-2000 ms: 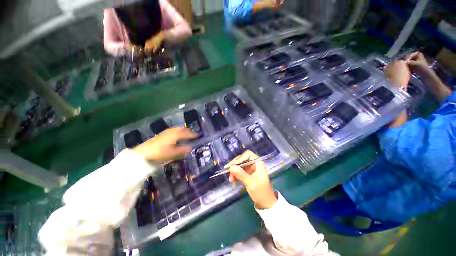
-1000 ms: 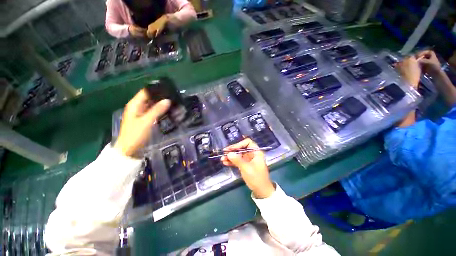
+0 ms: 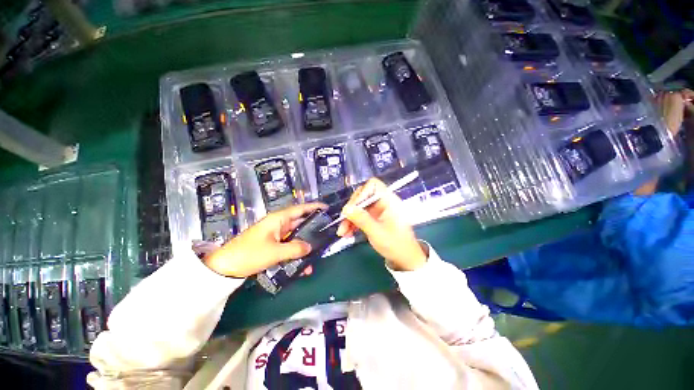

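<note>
My left hand [image 3: 262, 242] holds a black phone housing [image 3: 293, 263] tilted in front of my chest, near the front edge of the working tray. My right hand [image 3: 378, 222] holds pale tweezers [image 3: 386, 190] like a pen, their tip at the upper end of that housing. Whether the tip holds a piece is too small to tell. The clear working tray [image 3: 169, 141] has two rows of black housings; one far-row pocket [image 3: 354, 87] is empty. A dark gridded sticker sheet [image 3: 437, 188] lies over its front right part, partly behind my right hand.
A thick pile of clear trays [image 3: 495, 167] with phones stands at the right. Another clear tray [image 3: 61, 187] with a few phones lies at the left, dark strips [image 3: 152, 206] beside it. A person's blue sleeve [image 3: 647, 251] and hand are at the right edge.
My left hand has brought the housing from above the tray's far row down towards my chest. The tweezers have come to it. The view has tilted down, and the person opposite is out of view.
</note>
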